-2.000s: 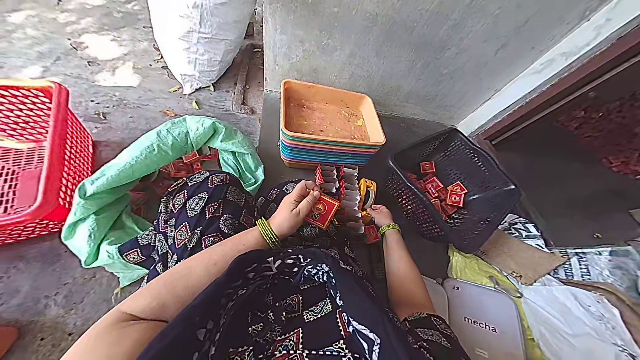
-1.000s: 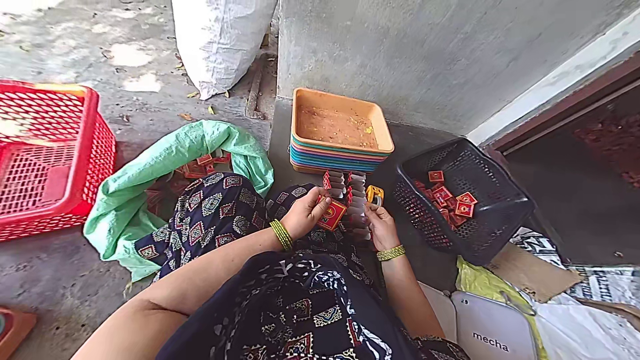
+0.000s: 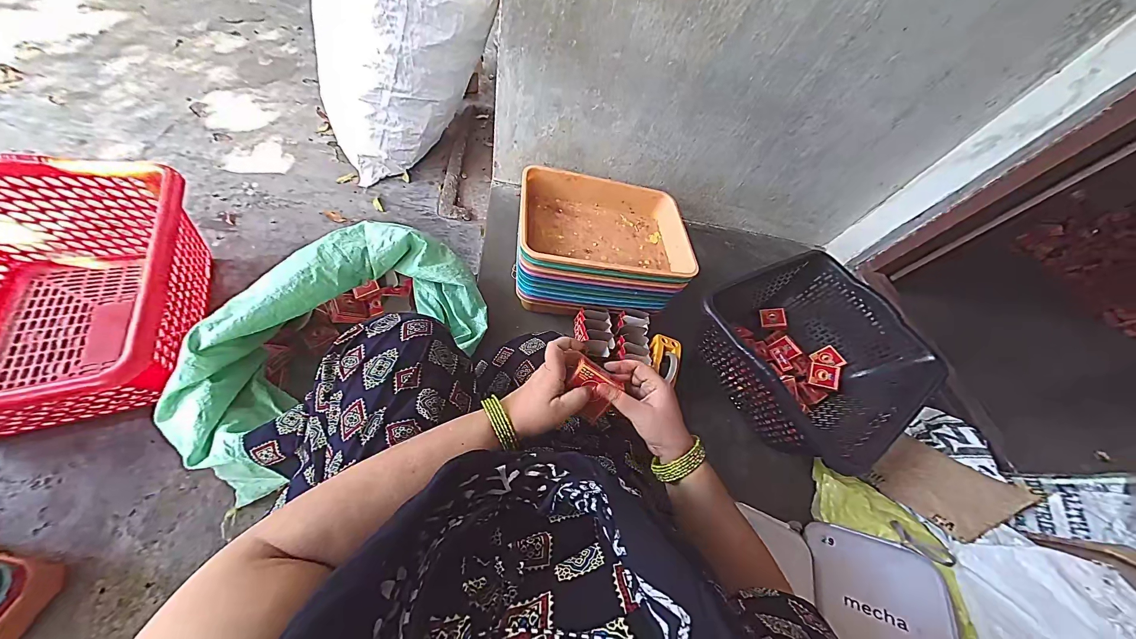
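Above my lap, my left hand (image 3: 543, 395) and my right hand (image 3: 652, 404) both grip a small red printed carton (image 3: 587, 374), their fingertips close together. Just beyond the fingers, two rows of small open red-and-grey cartons (image 3: 612, 328) stand side by side, their lower ends hidden by my hands. A yellow-and-grey object (image 3: 666, 353), perhaps a tape roll or tool, lies to the right of the rows. Red cartons (image 3: 359, 302) fill part of a green woven sack (image 3: 222, 346) by my left leg. More red cartons (image 3: 794, 355) lie in a black plastic basket (image 3: 852, 417) at the right.
A stack of coloured plastic trays (image 3: 603, 280), orange on top, stands against the grey wall (image 3: 710, 106). A red plastic basket (image 3: 133, 373) is at the left, and a white sack (image 3: 390, 89) stands beyond. Cardboard (image 3: 950, 488) and plastic sheets lie at the lower right.
My hands have come together; the right hand has moved from beside the carton rows onto the red carton that the left hand held. The carton is now gripped by both hands.
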